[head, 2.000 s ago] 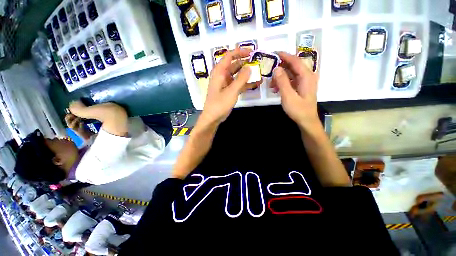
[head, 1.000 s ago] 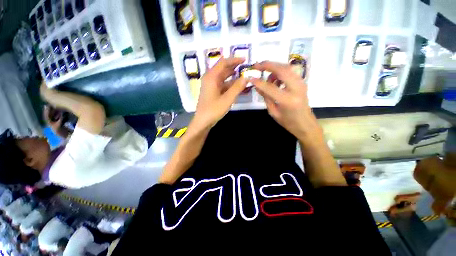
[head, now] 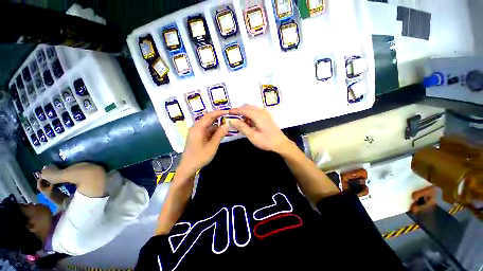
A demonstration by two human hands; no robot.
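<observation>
My left hand and my right hand hold one small watch housing between them, over the near edge of the white compartment tray. The fingers cover much of the housing; a pale inside and dark rim show. Several housings lie in the tray pockets with pale, yellow-edged centres up: a pink-rimmed one, a blue-rimmed one, and a dark one right of my hands. Two more lie at the tray's right end.
A neighbour's tray with dark units stands on the green bench at the left. A seated person in a white shirt is at the lower left. A grey box with a blue fitting and orange-brown fixture blocks are at the right.
The view has turned and shifted, showing more of the tray and the grey box. Both hands have drawn closer together around the housing, and the white piece seen beside it earlier no longer shows separately.
</observation>
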